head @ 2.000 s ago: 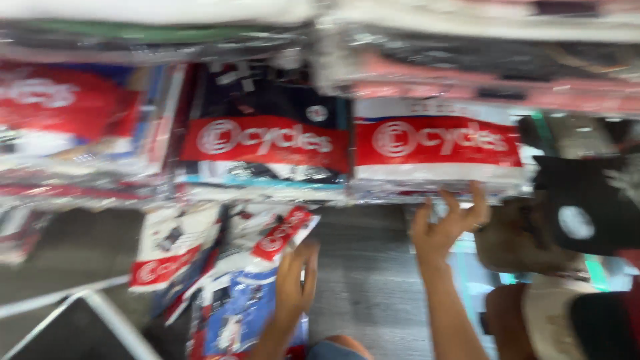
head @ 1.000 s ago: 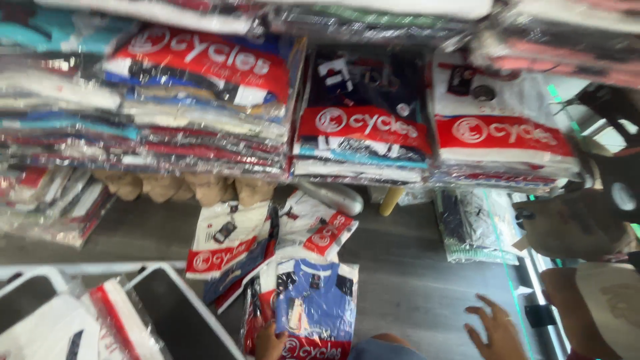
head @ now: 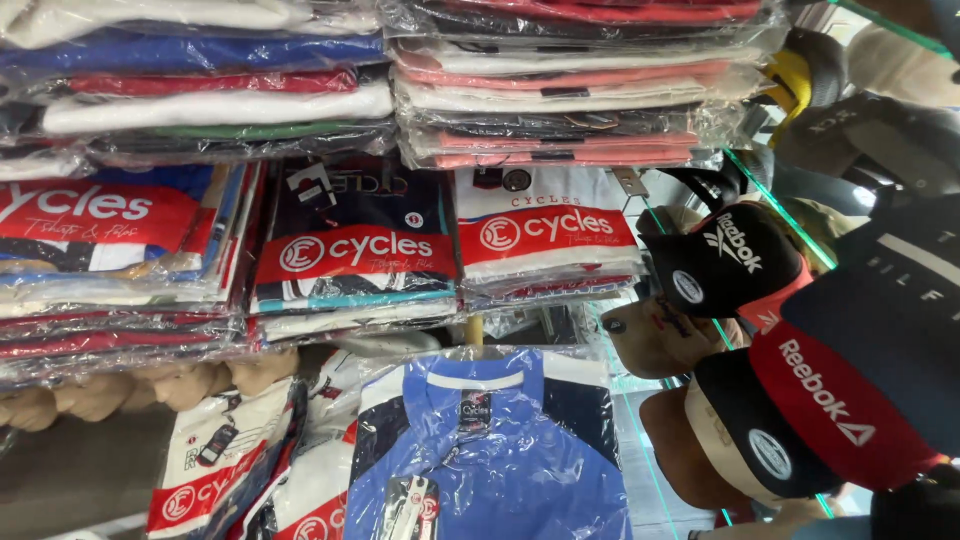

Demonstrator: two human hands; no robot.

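Neither my left hand nor my right hand shows in the head view. At the bottom centre, a blue T-shirt with black and white shoulders point(head: 495, 450) lies flat in a clear plastic bag, a hang tag on its chest. To its left lean a bagged white shirt with a red band point(head: 217, 450) and another bagged white shirt point(head: 322, 480), partly covered by the blue one's bag. Above, on the shelf, sit a bagged dark shirt with a red band point(head: 356, 247) and a bagged white shirt with a red band point(head: 544, 232), each topping a stack.
Stacks of bagged garments point(head: 547, 97) fill the upper shelf. More stand at the left point(head: 112, 247). Mannequin heads point(head: 187, 382) are under the shelf's left part. At the right, several caps, among them a red-brimmed cap point(head: 840, 405) and a black cap point(head: 727, 259), are beside glass shelf edges point(head: 780, 210).
Both hands, seen one second ago near the bottom edge, are out of view. The bagged blue shirt, lower and smaller before, now shows larger and closer beneath the shelf.
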